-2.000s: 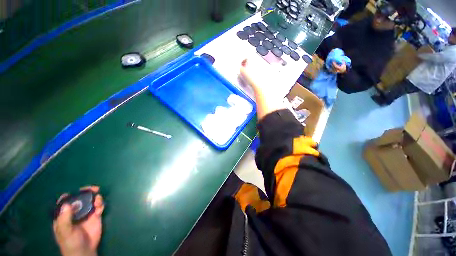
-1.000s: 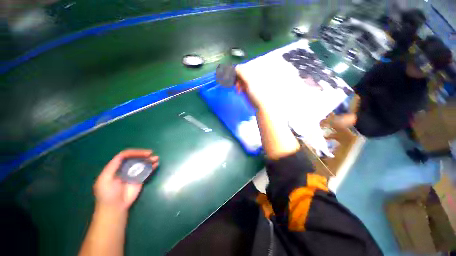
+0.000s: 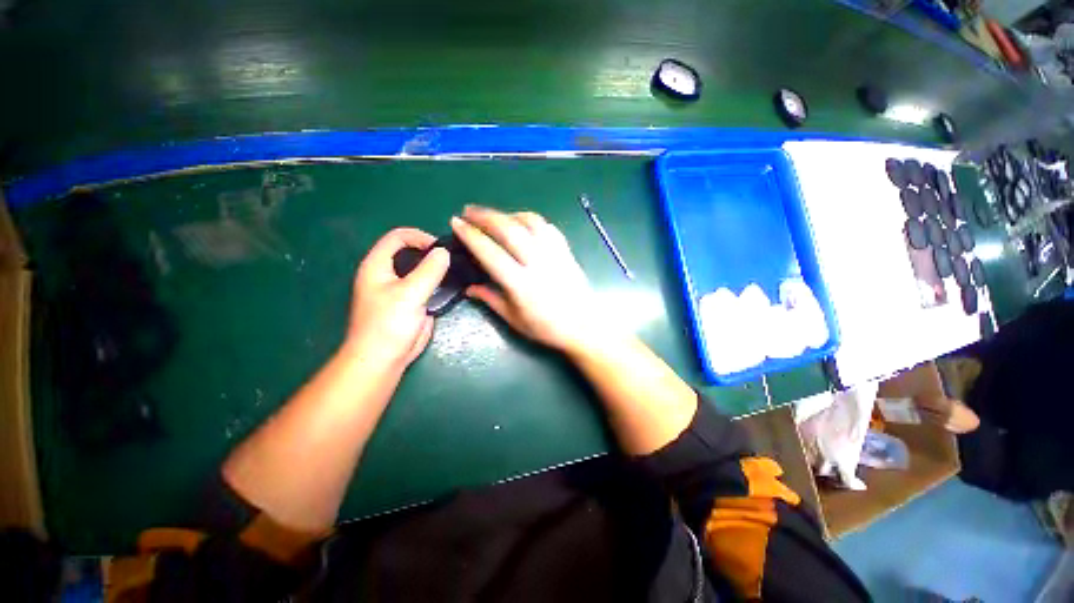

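A black housing (image 3: 451, 286) is held between both hands over the green bench, left of centre. My left hand (image 3: 395, 295) grips its left side, with the thumb on top. My right hand (image 3: 530, 277) lies on its upper right side, fingers over the top. The hands cover most of it, so its face and any black disc on it cannot be made out. A blue tray (image 3: 736, 218) at the right holds white discs (image 3: 760, 324) at its near end. A thin silvery tool (image 3: 607, 238) lies left of the tray.
Part-assembled units (image 3: 676, 80) stand spaced on the green strip beyond the blue edge. Black round pieces (image 3: 930, 218) lie on a white sheet (image 3: 842, 236) right of the tray. Dark housings (image 3: 106, 330) cluster at far left. A cardboard box (image 3: 889, 489) and a person's hand (image 3: 952, 415) are at lower right.
The view has swung right to left, toward the left of the bench. My right hand, which held a black round piece by the tray, has come to the housing in my left hand.
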